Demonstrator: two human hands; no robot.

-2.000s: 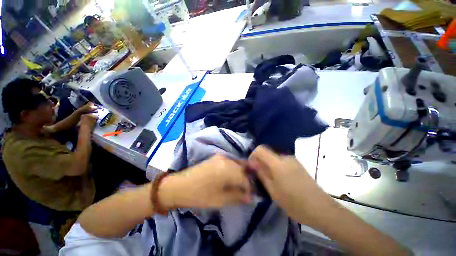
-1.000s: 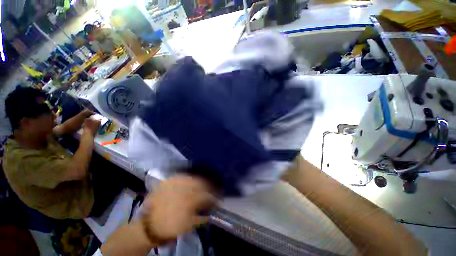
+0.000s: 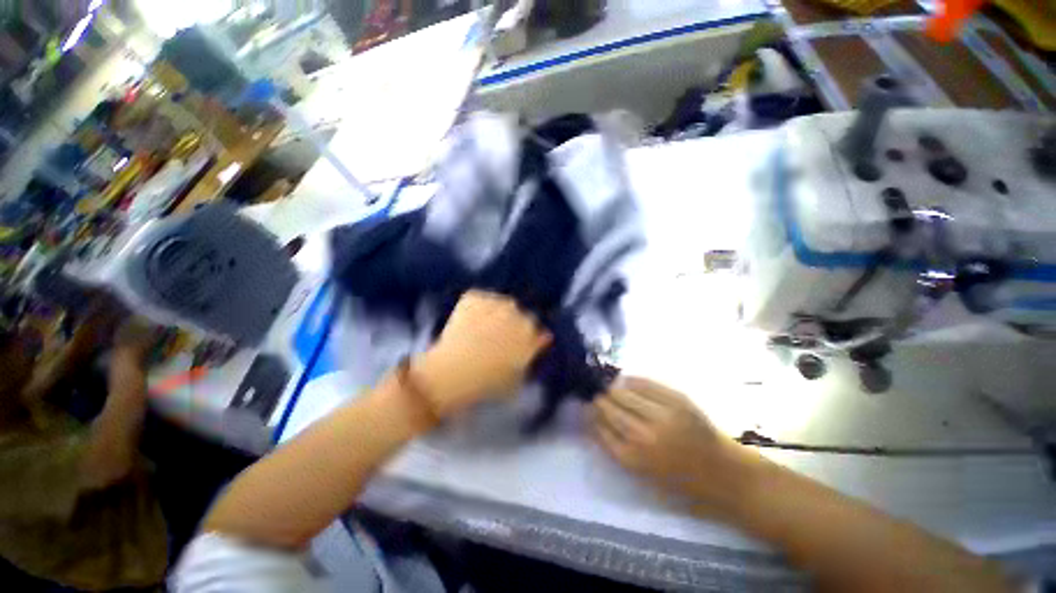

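The navy and pale grey-white garment (image 3: 533, 232) lies bunched on the white table, left of the sewing machine head. The picture is blurred. My left hand (image 3: 486, 348) is closed on the navy cloth near the middle of the heap. My right hand (image 3: 649, 429) has its fingertips at the heap's lower right edge, on a navy part of it. What the fingertips pinch is too blurred to tell. The white machine head (image 3: 857, 232) with a blue stripe stands to the right, apart from the garment.
A person's arm (image 3: 110, 405) is at the far left, beside a grey machine part (image 3: 209, 272). The table's front edge with a scale (image 3: 556, 544) runs below my hands. A trough with mixed cloth (image 3: 741, 99) lies behind the table. Brown panels are at the back right.
The garment, raised and spread in front of me before, is now lower and bunched on the table. My hands have moved closer together on it. The view has shifted, bringing the machine head further left.
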